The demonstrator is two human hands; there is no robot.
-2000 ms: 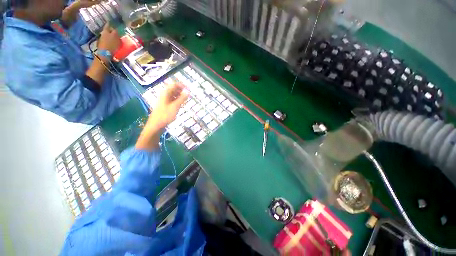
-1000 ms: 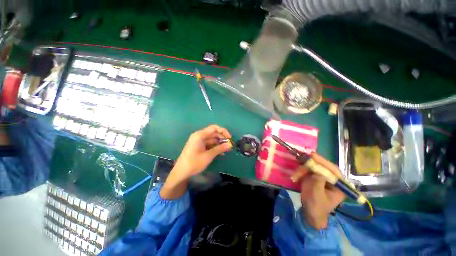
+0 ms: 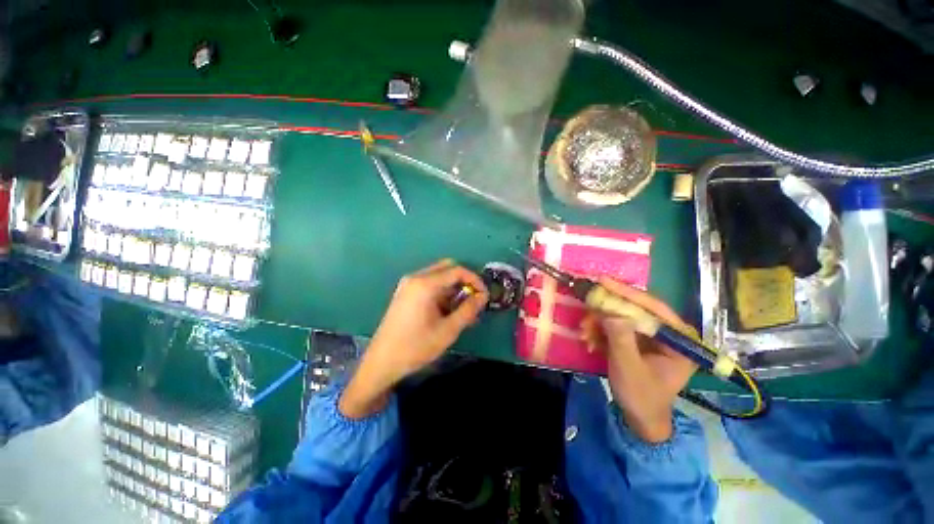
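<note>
My left hand [image 3: 425, 317] is bare and pinches a small battery cell [image 3: 463, 294] with a yellowish end, at the left edge of the black round device unit [image 3: 502, 288]. The fingers hide most of the cell. My right hand [image 3: 645, 353] holds the soldering iron [image 3: 623, 307] like a pen, its tan grip between the fingers. The iron's thin tip points left to just above the device unit; I cannot tell whether it touches. The pink wrapped pad [image 3: 586, 328] lies right of the unit, under the iron and partly behind my right hand.
A blister tray of cells [image 3: 172, 221] lies left, another [image 3: 176, 461] lower left. Tweezers [image 3: 388, 182], a fume hood [image 3: 492, 133] and the tip cleaner [image 3: 602, 156] stand behind. A metal tray [image 3: 711, 333] with a sponge [image 3: 765, 297] is right. Blue sleeves of other people show at both sides.
My left hand has left the blister tray and brought a cell to the device unit. My right hand has come into full view with the iron, its tip now near the unit.
</note>
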